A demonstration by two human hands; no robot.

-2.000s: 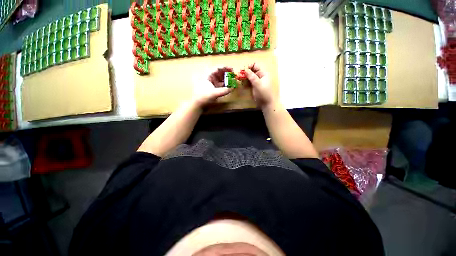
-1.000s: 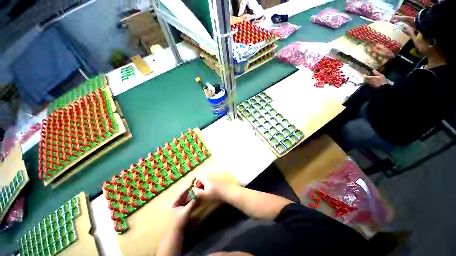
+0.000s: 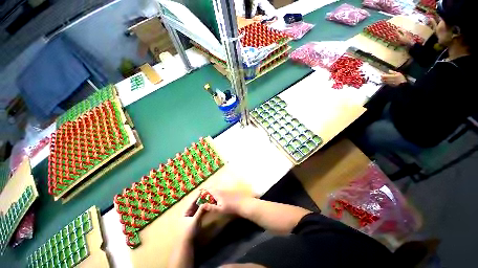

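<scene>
My left hand point(image 3: 195, 215) and my right hand point(image 3: 226, 201) meet above the cardboard sheet point(image 3: 162, 238) in front of me. Between them they hold a small green unit point(image 3: 206, 198) with a red ring part on it; the fingers partly hide it. Dense rows of fitted units point(image 3: 167, 183), green with red parts standing up, lie on the cardboard just beyond my hands. One fitted unit sticks out at the near left end of the rows.
Bare-unit arrays lie at right point(image 3: 287, 128) and lower left point(image 3: 63, 243). Stacked layers point(image 3: 91, 146) stand behind. A blue pen pot point(image 3: 229, 109) is by the metal post point(image 3: 234, 63). A parts bag point(image 3: 375, 201) lies in the carton. A person point(image 3: 430, 99) sits at right near a red pile point(image 3: 347, 72).
Over the last second the view shifts slightly and my hands stay together around the unit. Earlier, the view looked straight down and the hands were further apart. The person's hand at right has moved.
</scene>
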